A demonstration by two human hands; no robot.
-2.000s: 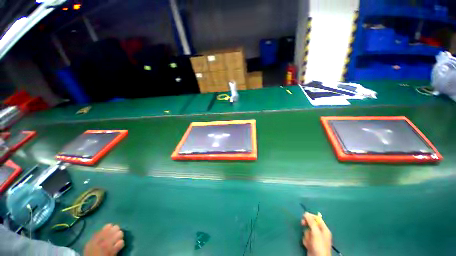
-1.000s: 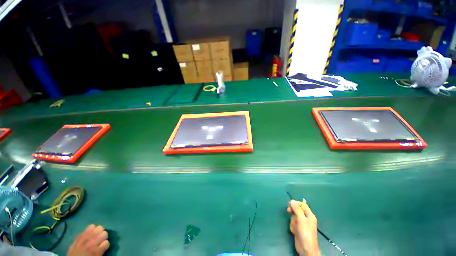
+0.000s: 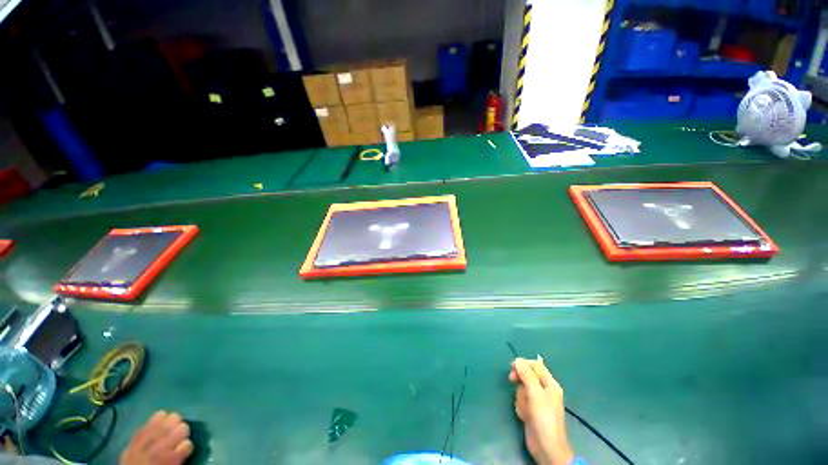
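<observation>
My right hand (image 3: 541,409) is at the lower right, pinching a thin black strip (image 3: 599,434). One end sticks out past the fingertips and the rest trails below the hand to the picture's bottom edge. My left hand (image 3: 160,440) rests on the bench at the lower left with its fingers curled; whether anything is under them is hidden. A few thin black strips (image 3: 453,413) lie on the bench between the hands. Dark panels (image 3: 386,234) lie in red-orange trays (image 3: 386,270) on the green belt.
At left are a yellow-and-black strip bundle (image 3: 118,372), a blue fan (image 3: 24,389) and a dark boxy object (image 3: 50,336). A dark green scrap (image 3: 340,424) lies near the middle. White sheets (image 3: 567,145), a white bottle-like object (image 3: 389,147) and a white fan (image 3: 772,113) stand or lie beyond the belt.
The view has shifted, bringing the white fan fully into sight. My right hand still holds the black strip and sits slightly further left in the picture. My left hand stays curled on the bench.
</observation>
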